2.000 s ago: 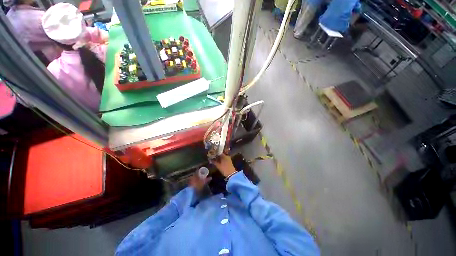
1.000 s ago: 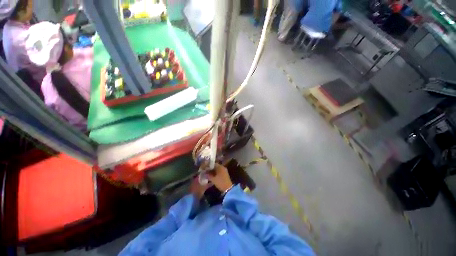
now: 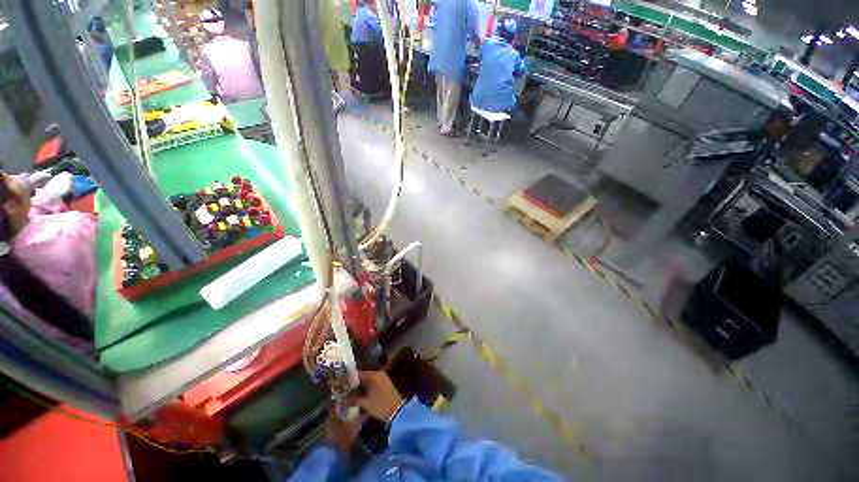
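Note:
A small metal and clear fitting cluster (image 3: 332,360) hangs low beside the post, with brown and pale thin tubes looped round it. My right hand (image 3: 379,395) is at the cluster's lower right side, its fingers closed on its lower part. My left hand (image 3: 341,431) is just below, at a small pale cup (image 3: 348,411) held up against the underside of the cluster. The cup is small and partly hidden by the fingers. Both sleeves are blue.
A green mat (image 3: 160,329) carries a red component tray (image 3: 202,247) and a white roll (image 3: 252,272). A white hose (image 3: 397,160) curves beside the post. A black tray (image 3: 411,299) stands behind it. A black crate (image 3: 733,309) and a pallet (image 3: 554,205) stand on the aisle floor. People stand and sit beyond.
The view has swung right and up, showing more aisle. The cup, held apart below the cluster two seconds ago, has moved up to its underside. Both hands are now close together.

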